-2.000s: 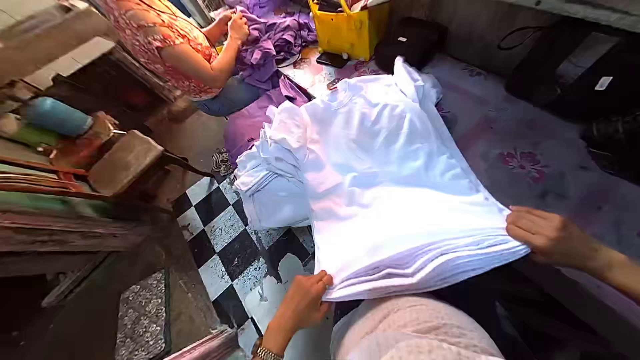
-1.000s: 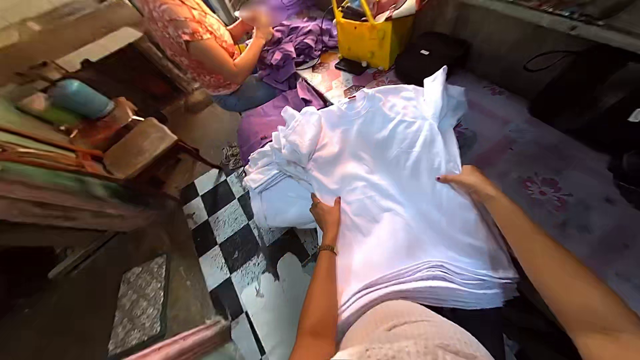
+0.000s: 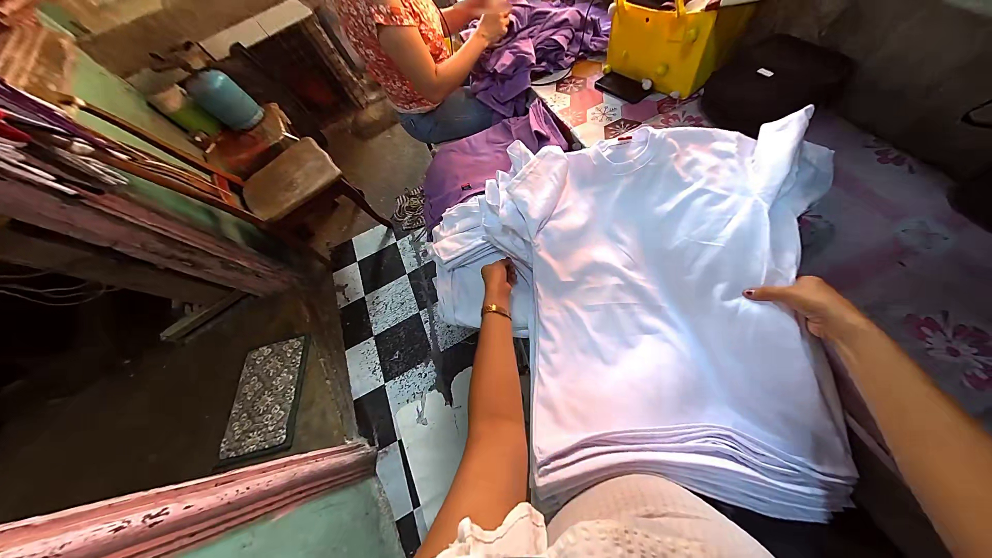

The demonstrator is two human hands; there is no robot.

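Observation:
A stack of white T-shirts (image 3: 659, 310) lies over my lap, collars away from me and layered hems near me. My left hand (image 3: 498, 277) is at the stack's left edge, below the bunched sleeves, with its fingers curled on the white cloth. At the right edge, my right hand (image 3: 810, 306) grips the side of the stack, thumb on top and fingers hidden beneath. More folded white garments (image 3: 473, 298) lie just left of the stack. Beyond them is a purple garment (image 3: 488, 167).
A seated person (image 3: 418, 62) handles purple cloth (image 3: 535, 46) at the far side. Nearby are a yellow bag (image 3: 659, 46), a phone (image 3: 622, 87) and a black bag (image 3: 775, 81). At left stand a wooden chair (image 3: 291, 178) and a pink-edged wall ledge (image 3: 194, 496).
Both hands have moved from the near hem corners up to the sides of the stack. In the last second my left hand has gone farther up, to below the left sleeves.

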